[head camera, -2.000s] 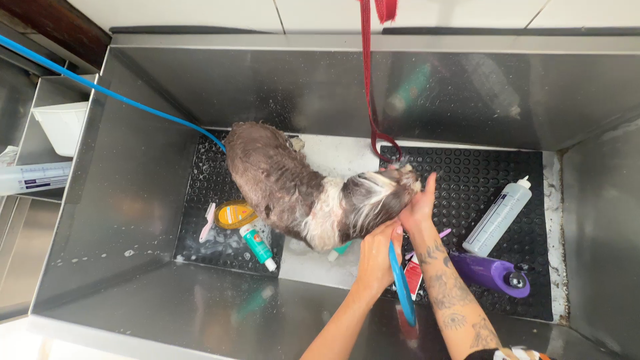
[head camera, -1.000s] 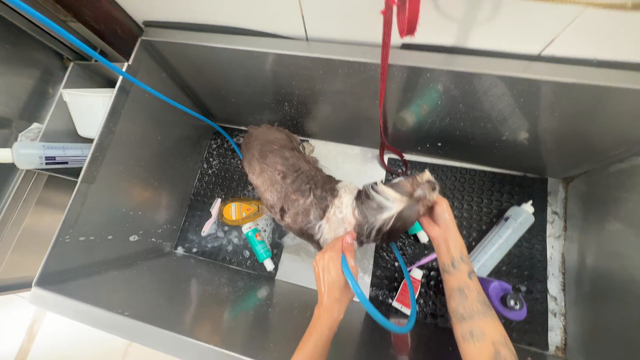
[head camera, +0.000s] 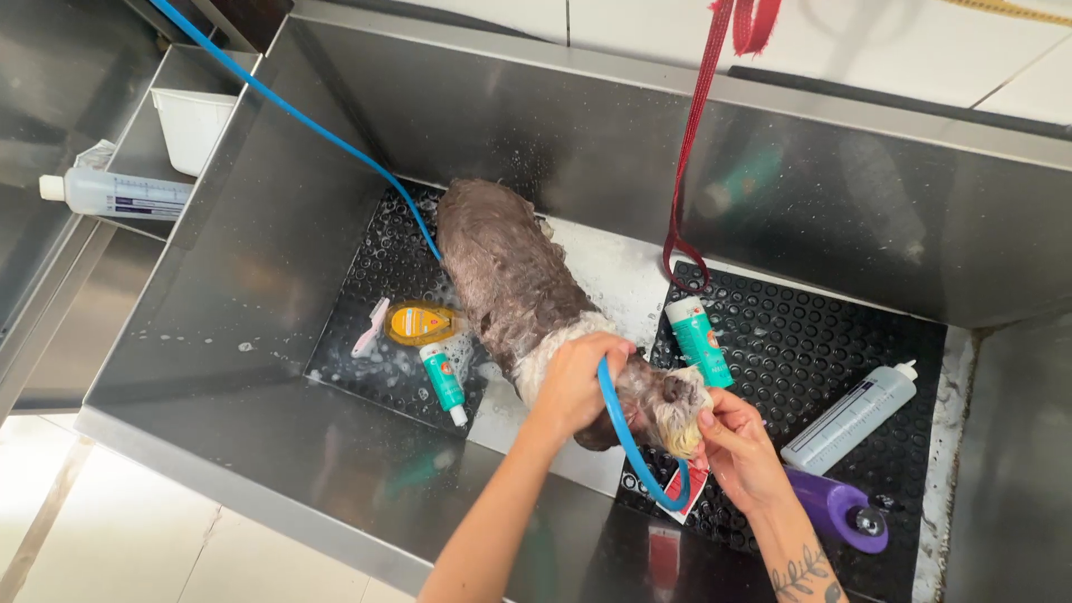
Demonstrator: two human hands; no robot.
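A wet dog with grey-brown and white fur [head camera: 511, 268] stands in a stainless steel tub, its muzzle turned toward the right. My left hand [head camera: 582, 377] closes around a blue hose [head camera: 630, 444] at the dog's head and neck; the hose loops down beside the muzzle. With thumb and fingers, my right hand [head camera: 733, 440] holds the fur of the dog's muzzle [head camera: 682, 410]. Under the hose loop lies a red and white packet [head camera: 685, 494], partly covered. A red leash [head camera: 693, 142] hangs behind the head, its lower loop near a green bottle [head camera: 700, 339].
Black rubber mats [head camera: 825, 327] line the steel tub [head camera: 251, 469]. On them lie a clear squeeze bottle [head camera: 850, 419], a purple bottle [head camera: 837, 511], an amber bottle [head camera: 420, 323], a small green bottle [head camera: 442, 381] and a pink brush [head camera: 370, 328]. Left outside are a white container [head camera: 193, 126] and another squeeze bottle [head camera: 126, 193].
The dog's head has turned so its muzzle faces up and right. My right hand has moved from the side of the head to the muzzle. The green bottle behind the head now shows more fully.
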